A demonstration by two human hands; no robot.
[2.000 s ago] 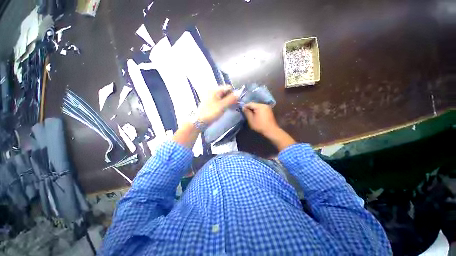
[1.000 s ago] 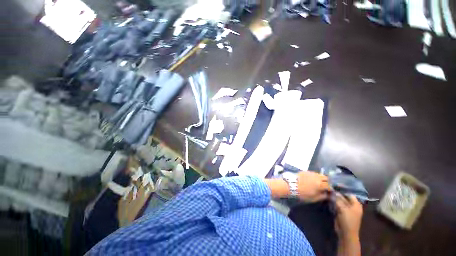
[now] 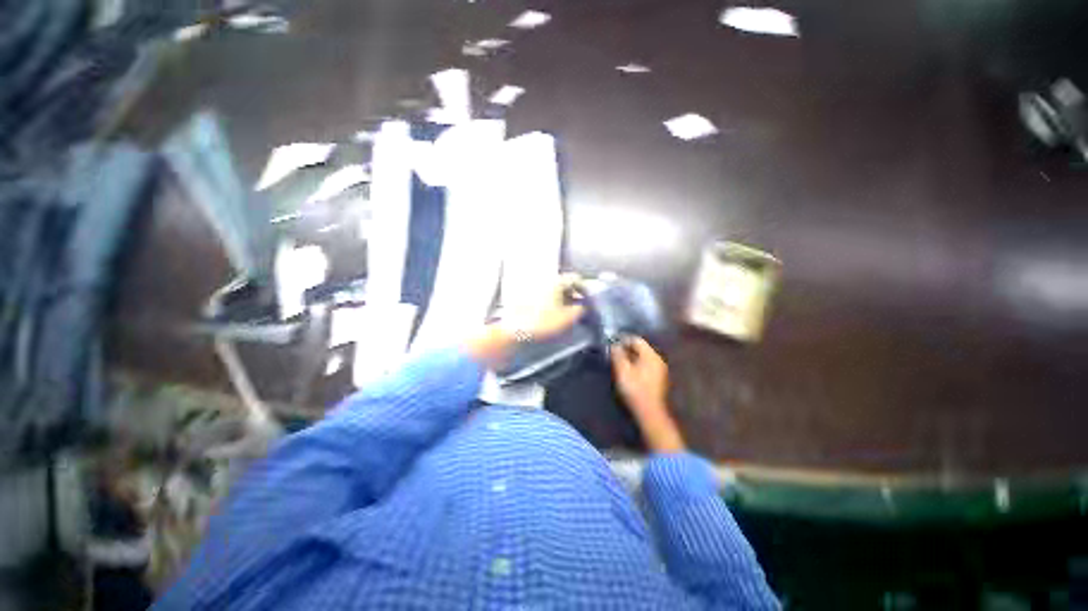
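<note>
The view is blurred. A folded denim stack (image 3: 629, 306), pale blue-grey, lies in front of me at the near side of the table. My left hand (image 3: 556, 310) is at its left part, with the fingers closed on the denim. My right hand (image 3: 638, 364) is at its near edge, fingers bent in against a narrow dark strip across the stack. Whether the strip is knotted cannot be told. Long white-faced cut pieces (image 3: 469, 227) lie left of the stack, with dark denim between and beside them.
A small open box (image 3: 731, 292) stands right of the stack. Paper scraps (image 3: 690, 125) lie scattered beyond and left. A strip hank (image 3: 215, 191) and large grey-blue rolls (image 3: 102, 227) lie at the left. The green table edge (image 3: 835, 499) runs near my body.
The camera view swung left, then back right, so everything shifted in the picture. Both hands remain at the denim stack, now slightly farther apart than one second ago.
</note>
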